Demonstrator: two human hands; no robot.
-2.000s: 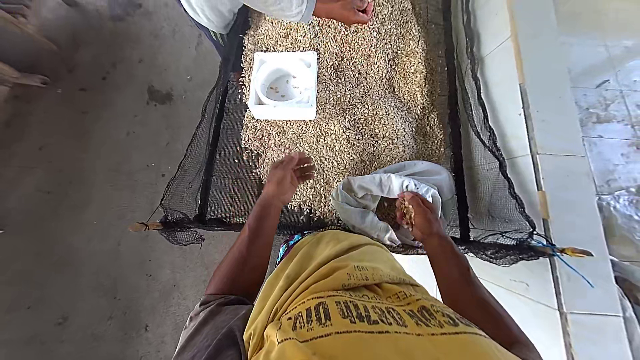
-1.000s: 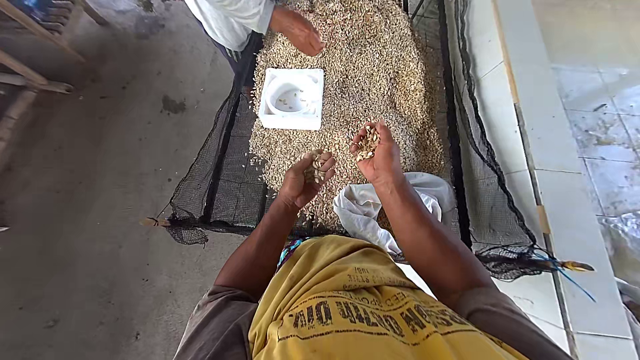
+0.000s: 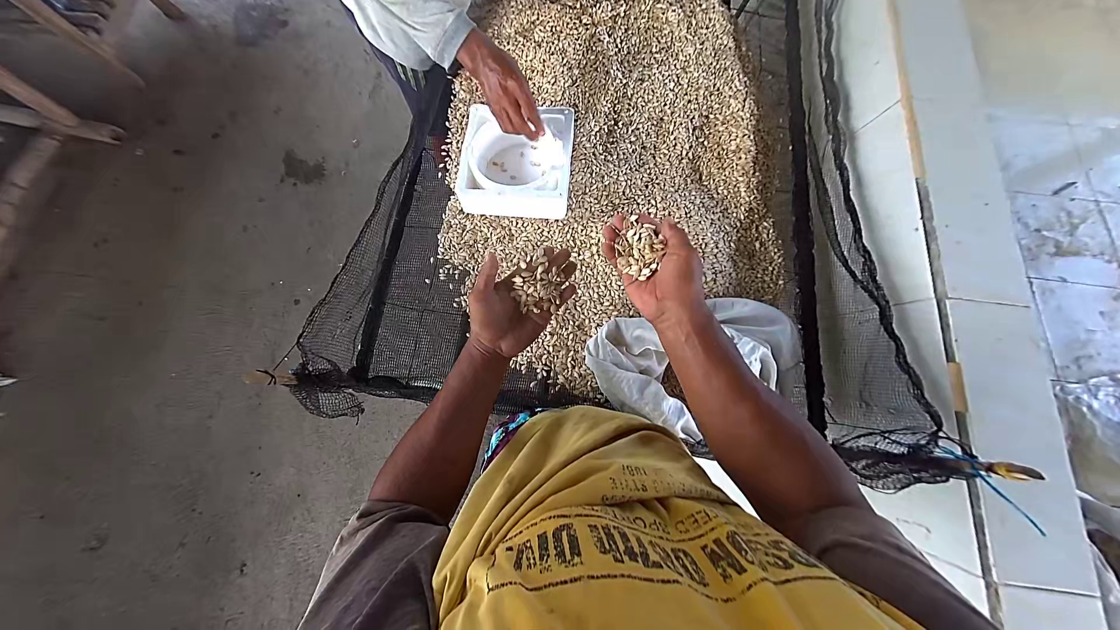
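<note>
My left hand (image 3: 512, 306) is palm up with a small heap of pale beans, perhaps coffee in parchment, lying on its palm and spread fingers. Cupped around more of them, my right hand (image 3: 654, 267) is just to the right. Both are above a broad layer of the same beans (image 3: 630, 105) on a black mesh rack. Below my right forearm lies an open white cloth sack (image 3: 630, 354), its contents mostly hidden. Beyond my left hand stands a square white plastic container (image 3: 516, 203) with a round well holding a few beans.
A co-worker's hand (image 3: 506, 87) reaches over the white container from the top. Black netting (image 3: 857, 236) edges the rack, with pole ends (image 3: 1015, 471) protruding at the near corners. A tiled ledge (image 3: 997, 350) runs along the right; wooden legs (image 3: 44, 114) stand at upper left.
My right hand has come from the sack's mouth to above the bean layer with beans in it. My left hand has turned palm up, beans showing on it. The co-worker's hand has moved over the container.
</note>
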